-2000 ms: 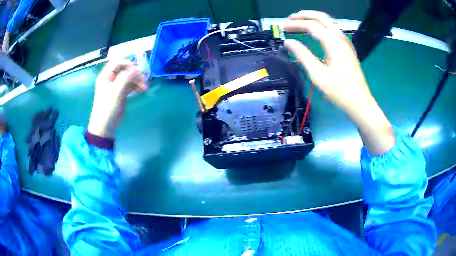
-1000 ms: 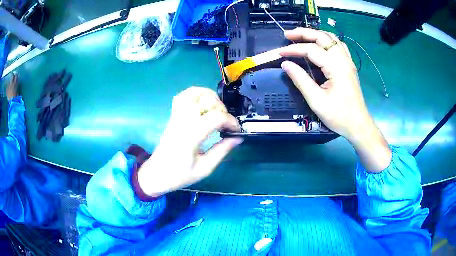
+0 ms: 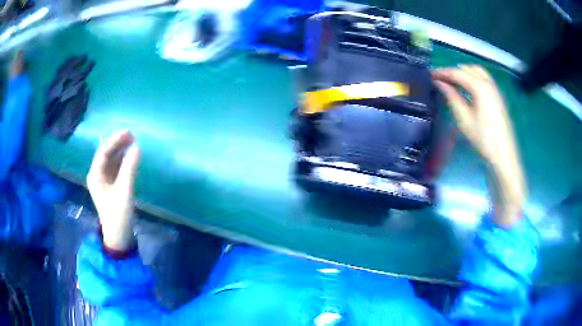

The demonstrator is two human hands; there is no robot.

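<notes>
The black device housing (image 3: 376, 134) lies on the green bench, blurred by motion. An orange-yellow flat cable (image 3: 351, 93) with a pale end lies across it. My left hand (image 3: 116, 169) is away from the housing, over the bench's front edge at the left, fingers and thumb apart, with nothing visible in it. My right hand (image 3: 475, 108) is at the housing's right side, with thumb and fingertips near its edge. The fingertips are blurred, so whether they hold something cannot be told.
Dark strips (image 3: 68, 95) lie in a pile at the bench's left. A blurred blue bin (image 3: 277, 28) and a clear bag (image 3: 203, 33) with dark contents stand behind the housing's left. Another person's sleeve (image 3: 14, 121) shows at the far left.
My left hand has left the housing's front left corner and moved left. My right hand has moved from over the flat cable to the housing's right side. The view has shifted and blurred.
</notes>
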